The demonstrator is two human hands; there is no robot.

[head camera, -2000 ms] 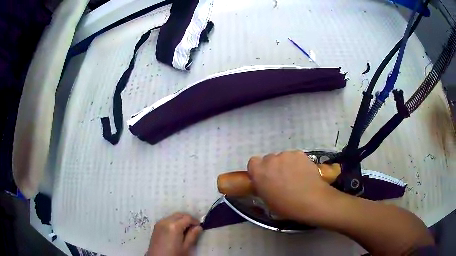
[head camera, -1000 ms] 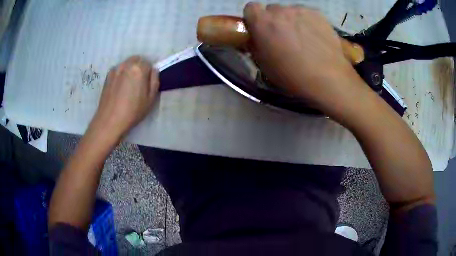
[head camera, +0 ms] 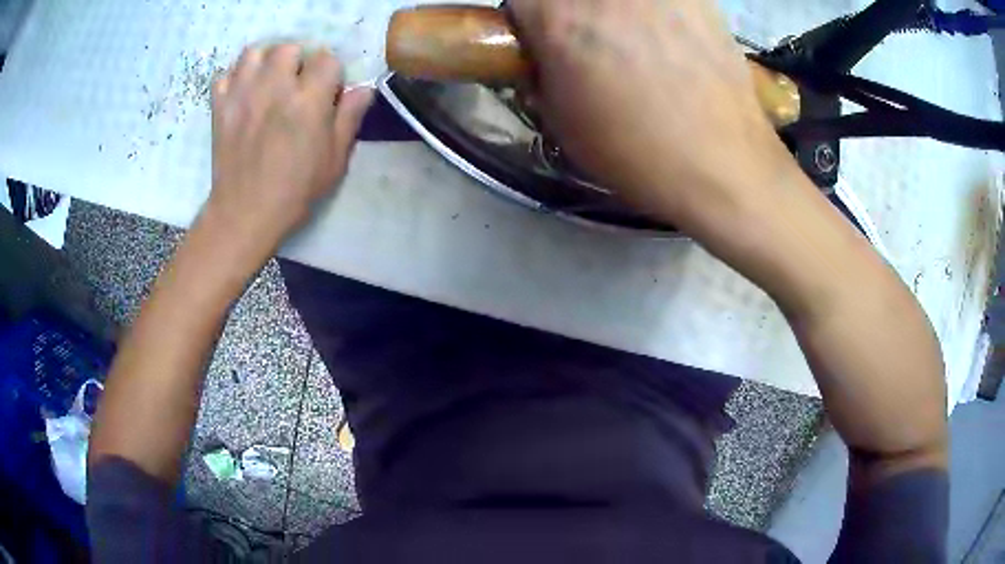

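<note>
The dark curved cloth piece (head camera: pixel 392 121) lies near the table's front edge, mostly hidden under the iron. A short part shows between my left hand and the iron's tip, and a thin white-edged strip shows at the iron's right rear. The steam iron (head camera: pixel 485 138) rests on the piece, its tip pointing left. My right hand (head camera: pixel 639 99) is closed around its orange-brown wooden handle (head camera: pixel 457 42). My left hand (head camera: pixel 283 138) is at the piece's left end, with thumb and fingertips pinching it right beside the iron's tip. The fingertips partly hide that end.
Black hoses (head camera: pixel 882 110) run from the iron's rear to the right. The off-white table cover (head camera: pixel 529 270) ends just in front of my body. Thread bits lie at the upper left. Below are speckled floor (head camera: pixel 259 380), scraps and a blue crate (head camera: pixel 50 364) at lower left.
The view has tilted down, so the other cloth pieces are out of frame. The gap between my left hand and the iron's tip has narrowed since one second ago. The iron stays in my right hand.
</note>
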